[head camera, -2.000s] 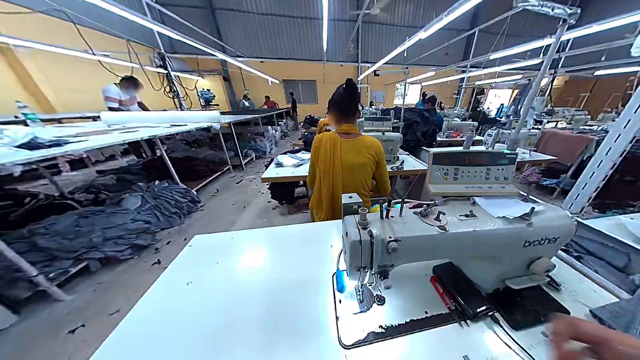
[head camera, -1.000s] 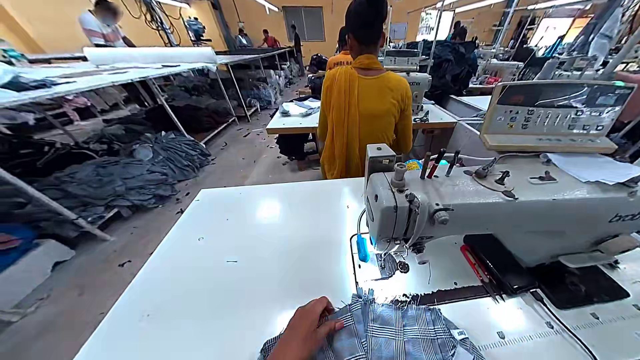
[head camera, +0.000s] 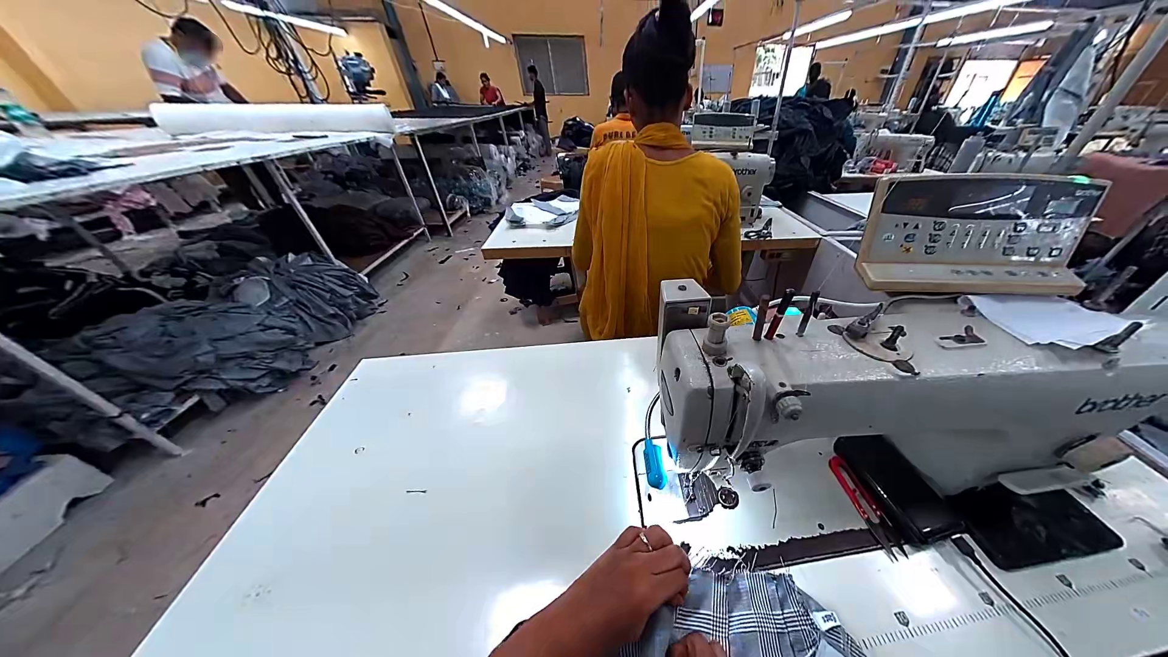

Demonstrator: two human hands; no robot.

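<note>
My left hand point(head camera: 630, 584), with a ring on one finger, grips the left edge of a grey plaid cloth piece point(head camera: 748, 607) with a frayed top edge and a small white label. At the bottom edge of the view, fingers of my right hand point(head camera: 696, 646) press on the same cloth, and the rest of that hand is hidden. The cloth lies just in front of the needle area of a white Brother sewing machine point(head camera: 912, 383). The lit presser foot point(head camera: 703, 484) stands beyond the cloth, apart from it. A blue-capped item point(head camera: 654, 464) hangs beside the needle area.
Red thread snips point(head camera: 858, 497) and a black phone-like object point(head camera: 894, 488) lie under the machine arm on the white table point(head camera: 438, 456). A control panel point(head camera: 985, 228) stands behind. A person in yellow point(head camera: 662, 219) sits ahead. Cloth heaps point(head camera: 228, 319) lie on the left floor.
The plaid cloth, not seen two seconds ago, came into view one second ago. My left hand has moved to its left edge near the needle area, and right-hand fingers now show below.
</note>
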